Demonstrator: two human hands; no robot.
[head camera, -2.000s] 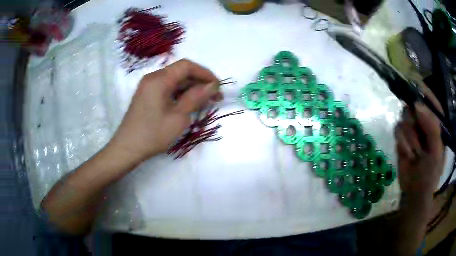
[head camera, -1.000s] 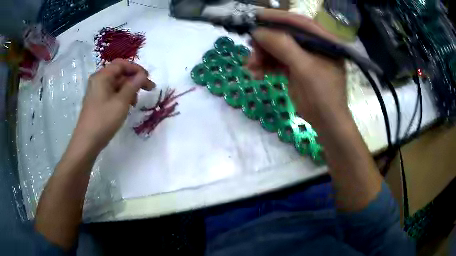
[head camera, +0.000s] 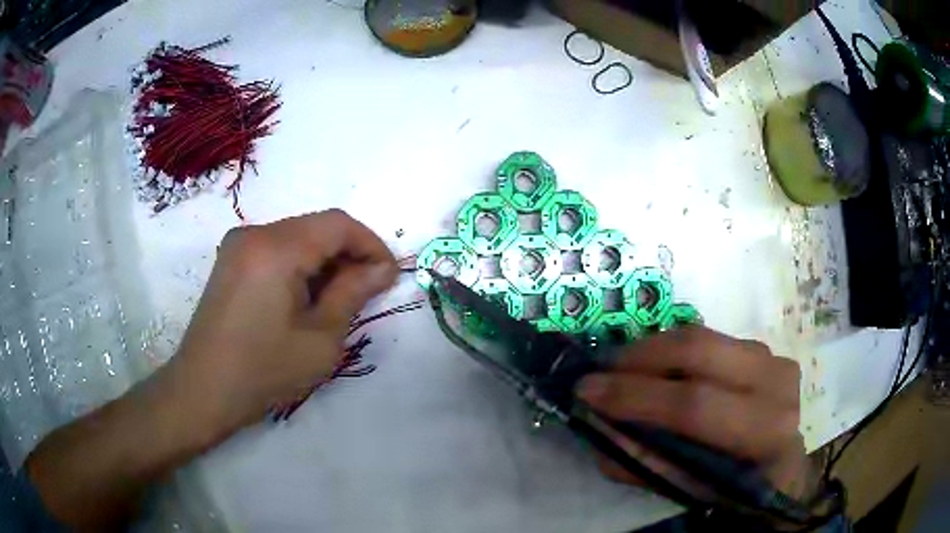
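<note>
The green panel of joined ring boards (head camera: 528, 262) lies on the white sheet. My right hand (head camera: 698, 411) holds the black soldering iron (head camera: 552, 364), its tip at the panel's leftmost ring. The hand and iron hide the panel's lower part. My left hand (head camera: 302, 302) pinches a thin red-black wire lead (head camera: 406, 263), its end at that same ring. A small batch of loose leads (head camera: 339, 380) lies below my left hand, partly hidden by it.
A dense pile of red leads (head camera: 198, 120) is at the upper left. A round tin (head camera: 420, 23) and two thin loops (head camera: 611, 78) are at the top. A yellowish round container (head camera: 807, 146) and black box (head camera: 875, 245) are right. Clear plastic (head camera: 73, 281) lies left.
My right hand has brought the iron down from above the panel to its left ring. My left hand has moved right, to the panel's edge. The camera view has shifted.
</note>
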